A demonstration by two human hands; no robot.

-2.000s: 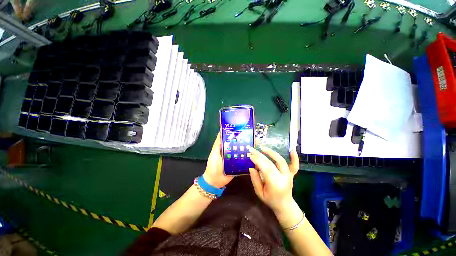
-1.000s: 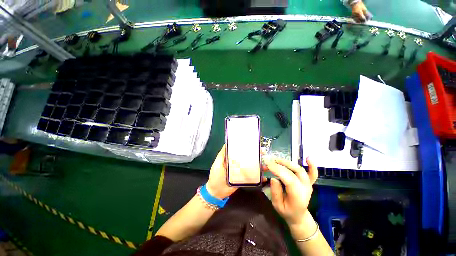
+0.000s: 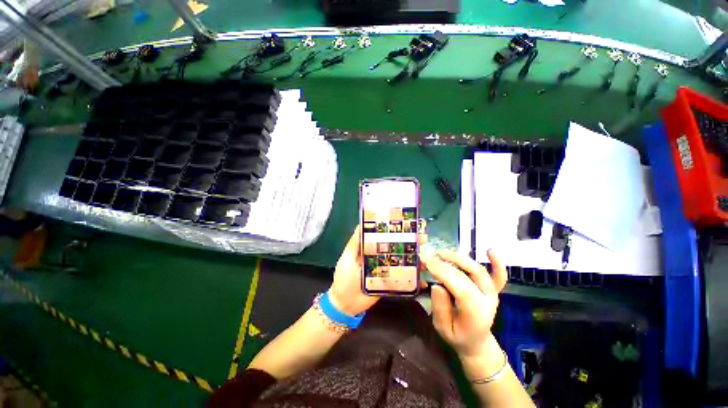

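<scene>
A smartphone (image 3: 390, 237) is held upright over the bench edge, its lit screen showing a grid of small pictures. My left hand (image 3: 350, 275) is bare, with a blue band at the wrist, and grips the phone from its left side and underneath. My right hand (image 3: 467, 296) is bare, with a thin bracelet; its fingers are apart beside the phone's lower right edge, and it holds nothing. A corded unit (image 3: 445, 189) lies on the green mat, up and right of the phone. A small circuit board behind the phone's right edge is mostly hidden.
Stacked black trays (image 3: 172, 155) with white layers stand at left. The right-hand tray (image 3: 499, 209) carries white sheets, a loose divider sheet (image 3: 600, 187) and black housings (image 3: 530, 225). A red bin (image 3: 696, 159) and blue bin (image 3: 677, 263) are at right. Corded units (image 3: 515, 49) lie along the far line.
The phone screen went from home icons to blank white, then to a picture grid. My right hand has moved slightly right. A person's hand at the far line is gone from view.
</scene>
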